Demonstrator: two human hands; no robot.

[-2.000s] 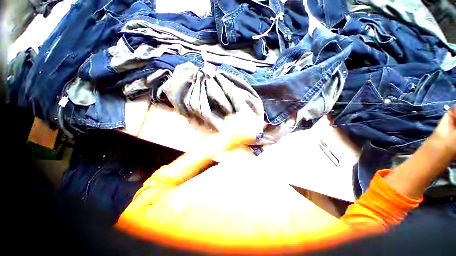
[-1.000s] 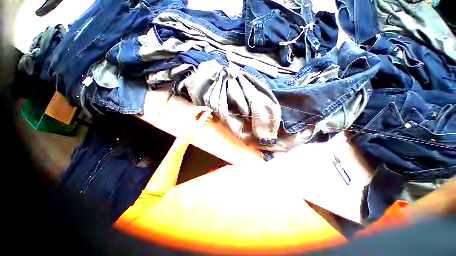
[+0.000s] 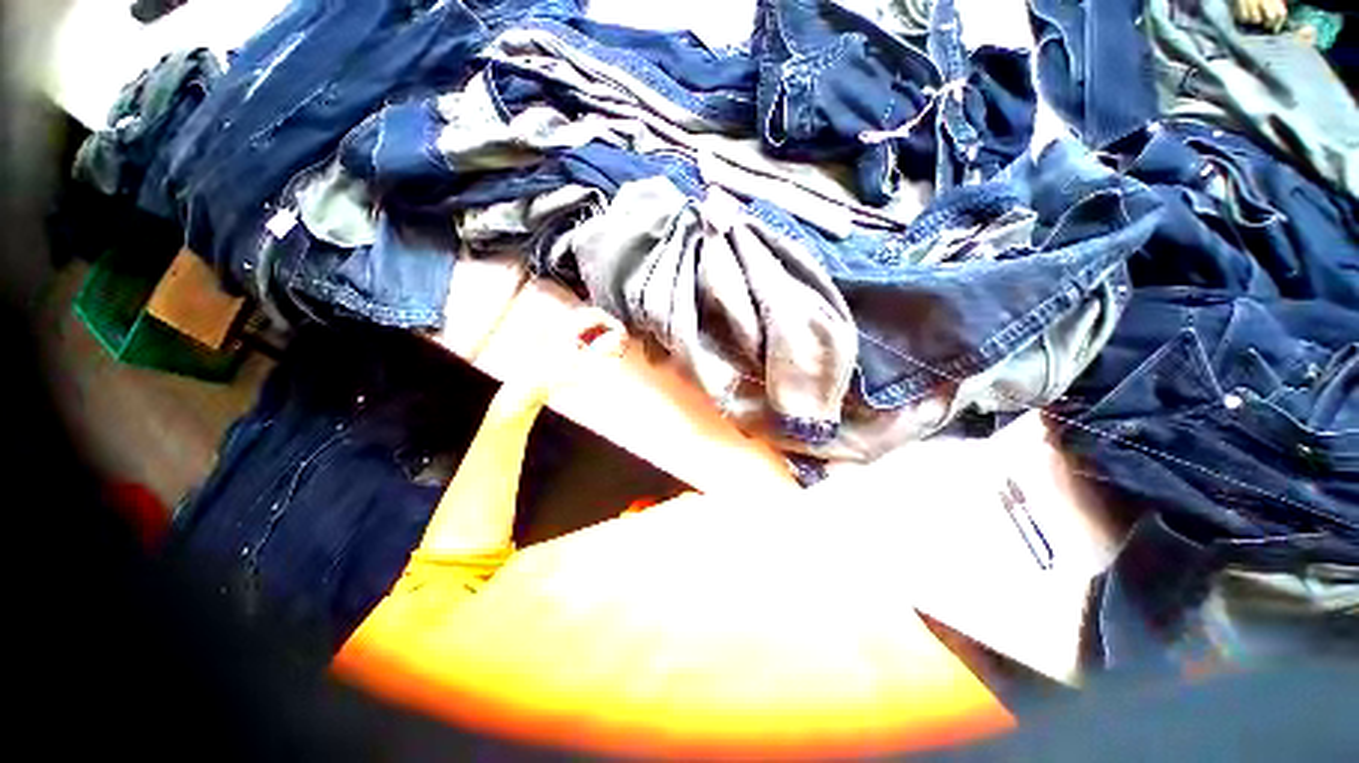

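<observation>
A mid-blue denim garment with bunched beige-grey cloth lies at the front edge of the white table. My left hand is at the table edge, left of the beige-grey cloth, overexposed; its fingers look curled, but whether they pinch anything is unclear. My right hand is out of the picture. A thin pale thread runs from the garment toward the right rim. Small metal snips lie on the white table. No needle can be made out.
A heap of dark denim with shiny buttons covers the right side. More denim lies at the left, and a dark garment hangs low there. A green crate with a cardboard piece stands on the floor. A white knotted cord is at the top.
My left hand has moved left, away from the beige-grey cloth. My right arm, raised at the right earlier, has dropped and left the picture. The view has shifted, so the cloth sits further right.
</observation>
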